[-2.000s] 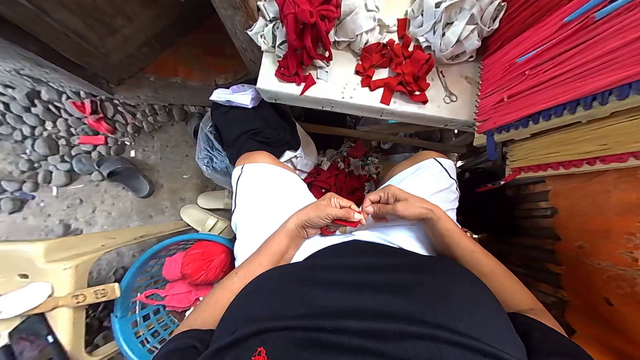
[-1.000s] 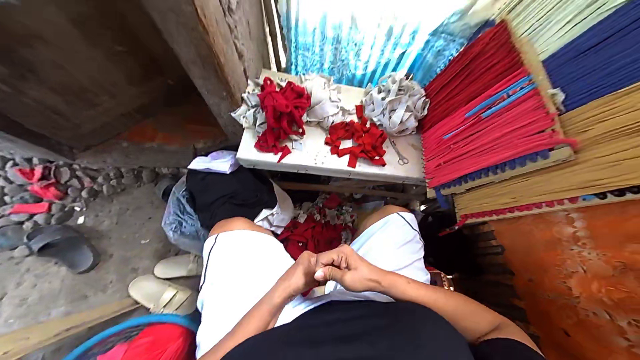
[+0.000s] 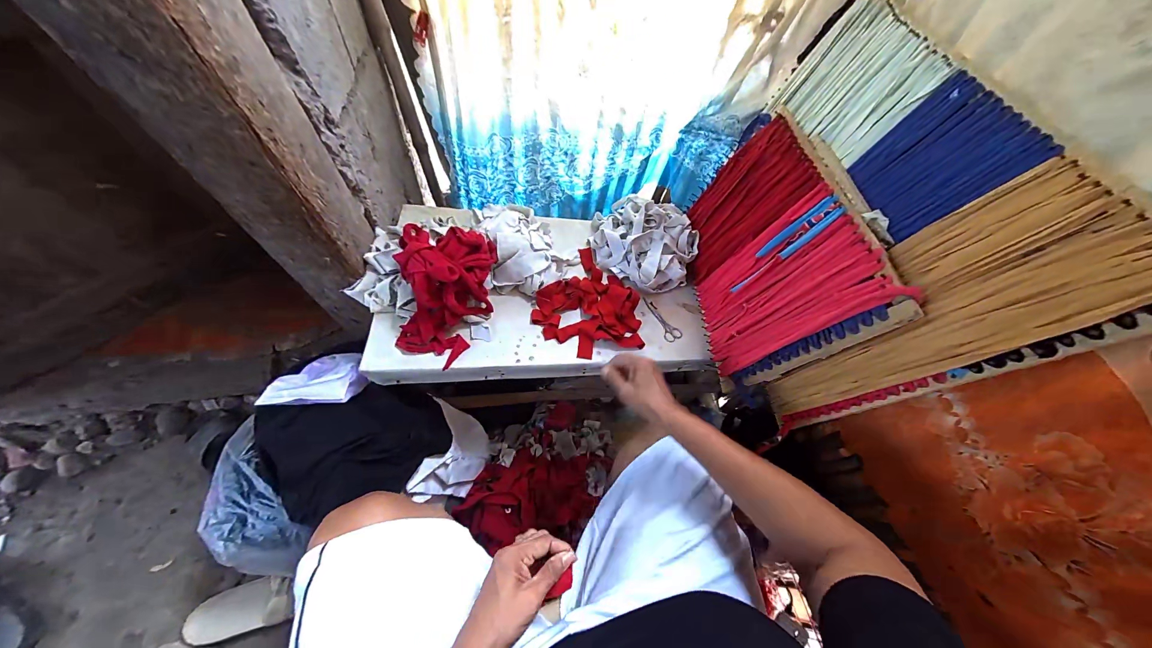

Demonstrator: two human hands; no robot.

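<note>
My left hand [image 3: 531, 571] is at my lap, its fingers closed on a piece of red fabric [image 3: 560, 583] that shows beside them. My right hand [image 3: 637, 382] reaches out over the front edge of the white bench [image 3: 531, 337]; its fingers are curled and blurred, and whether they hold anything is unclear. Just beyond it on the bench lie red fabric strips [image 3: 589, 310], with metal scissors [image 3: 664, 322] at their right. A darker red heap of fabric [image 3: 441, 279] and bundles of pale grey strips [image 3: 643, 243] rest further along the bench.
Frames strung with red, blue, tan and pale strands [image 3: 1008, 261] lean at the right. Red scraps [image 3: 531, 495] lie below the bench, between my knees. Black cloth [image 3: 346, 445] and a plastic bag [image 3: 247, 513] are at the left. A wooden post [image 3: 243, 144] stands behind them.
My hands were together at my lap; the right has moved forward to the bench edge while the left stays at the lap. The view has tilted up.
</note>
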